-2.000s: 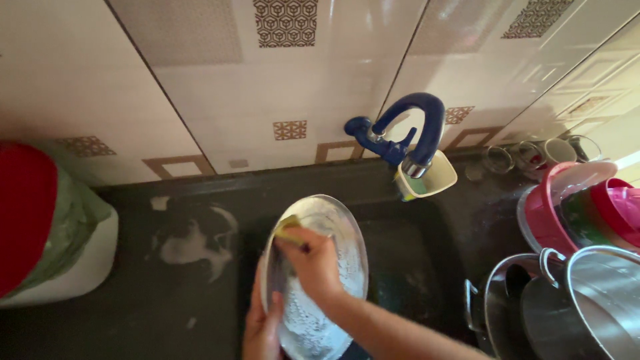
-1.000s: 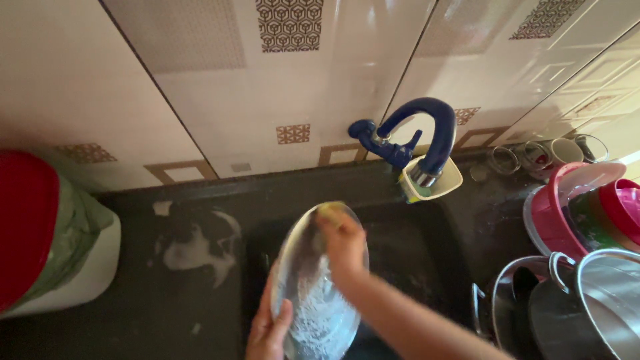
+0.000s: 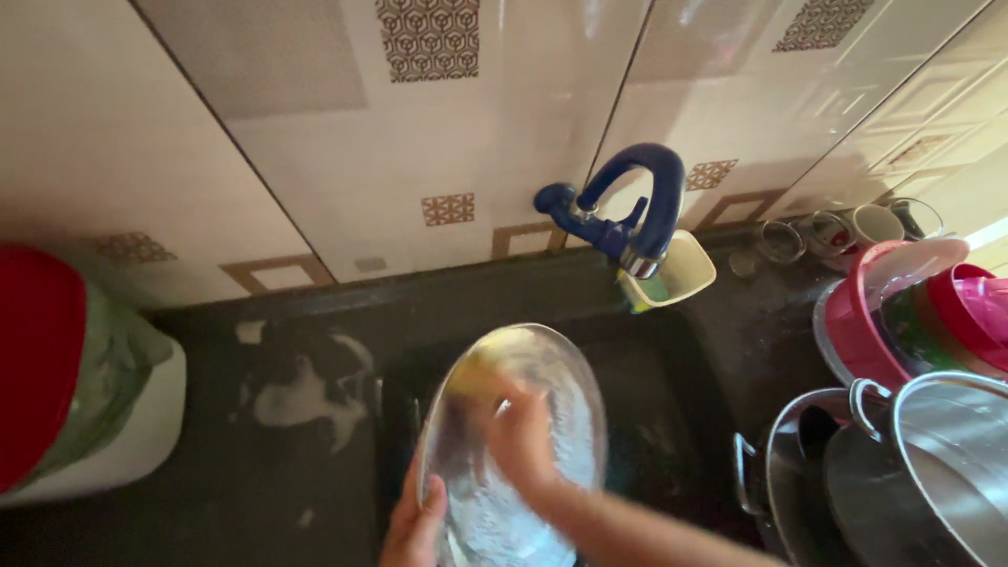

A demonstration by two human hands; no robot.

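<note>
A round metal plate or lid, white with suds, is held tilted over the dark sink. My left hand grips its lower left rim, thumb on the inner face. Against the upper left of that face, my right hand presses a yellowish sponge or scrubber; both are motion-blurred. Behind the plate, a blue tap with a metal spout end reaches out from the tiled wall.
A cream tub with something green inside stands under the tap. Steel pots, pink bowls and glasses crowd the right side. A white bin with a red lid is at left, beside suds on the dark counter.
My right hand has moved over the plate's inner face, from near its upper rim a second ago to its left part now. My left hand keeps its hold on the rim.
</note>
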